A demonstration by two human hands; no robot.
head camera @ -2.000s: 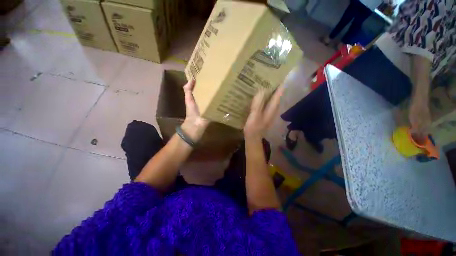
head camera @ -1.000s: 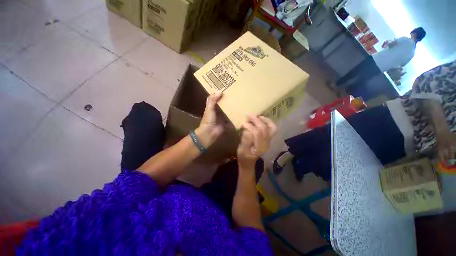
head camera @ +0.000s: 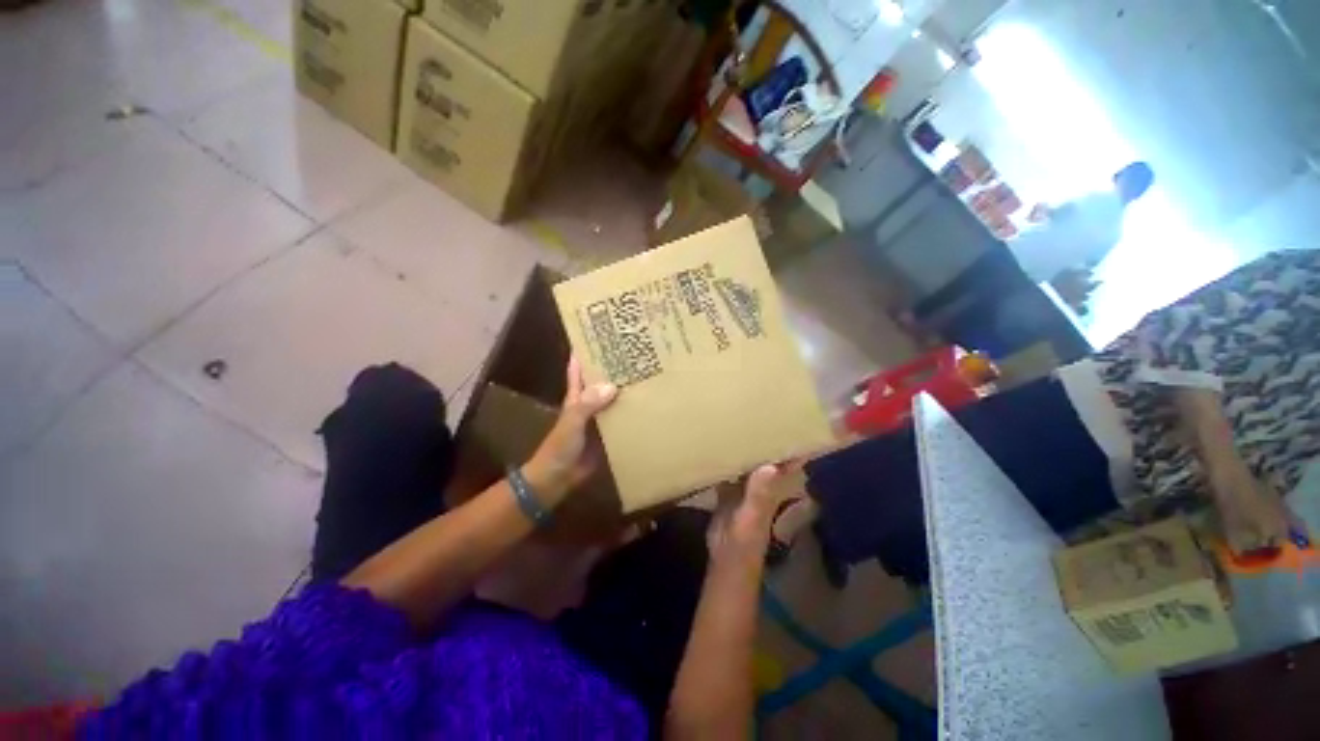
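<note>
A closed tan inner carton (head camera: 702,369) with black print is held up in front of me, its printed face towards me. My left hand (head camera: 582,420) grips its lower left edge, thumb on the printed face. My right hand (head camera: 753,510) holds its lower right corner from below; most of its fingers are hidden. An open shipping carton (head camera: 500,434) stands on the floor by my knees, behind and below the held box, its inside dark and partly hidden.
Stacked sealed master cartons (head camera: 466,109) stand beyond on the tiled floor. At right is a speckled table (head camera: 999,637) with another small box (head camera: 1147,591). A person's hand (head camera: 1257,524) there is by an orange tool. A red plastic stool (head camera: 915,391) is behind.
The held box has turned so its printed face now points towards me, and it sits lower in view. My right hand has moved down to its lower corner. The view has shifted.
</note>
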